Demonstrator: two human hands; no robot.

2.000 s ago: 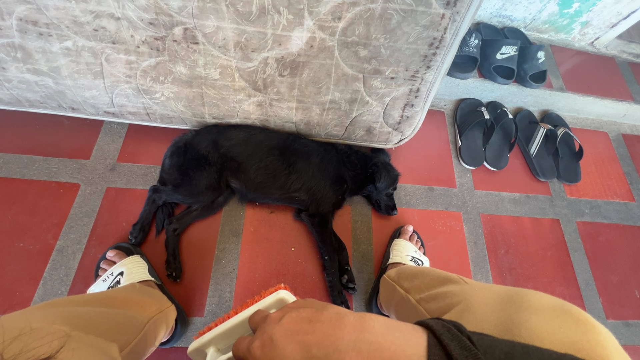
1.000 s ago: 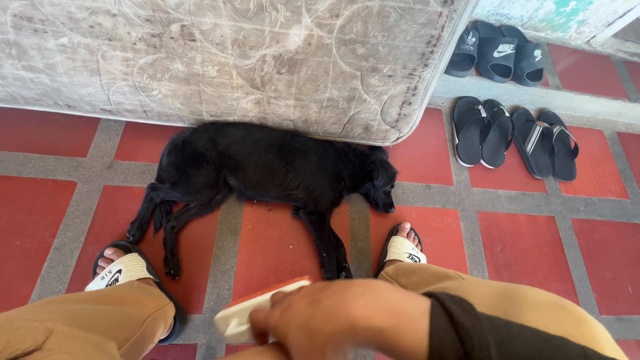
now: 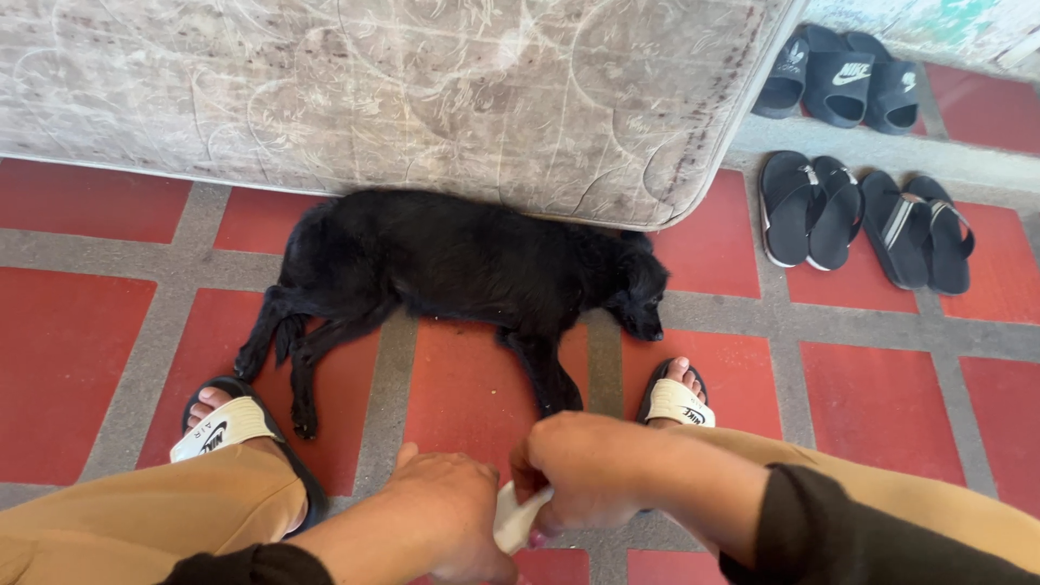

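Note:
My right hand [image 3: 589, 471] grips a whitish plastic-looking object [image 3: 517, 516], whose bristle side is not visible now; it looks like the handled brush of the earlier frames. Close beside it on the left, my left hand [image 3: 443, 512] is low over the floor, its fingers bent down and partly hidden, so whether it touches the object is unclear. Beyond both hands a black dog [image 3: 463, 260] lies on its side on the red and grey floor, its head to the right and its legs toward me. One front leg ends just behind my right hand.
A stained quilted mattress [image 3: 487, 97] stands on edge along the dog's back. My feet in white-strapped slides [image 3: 219, 431] are on either side of the dog's legs. Black flip-flops [image 3: 788, 207] lie at the right, with dark slides [image 3: 841, 81] on a raised step behind them.
My left hand has come into view at the lower middle, beside my right. The orange bristles seen earlier on the brush no longer show. The dog's body has stayed in place.

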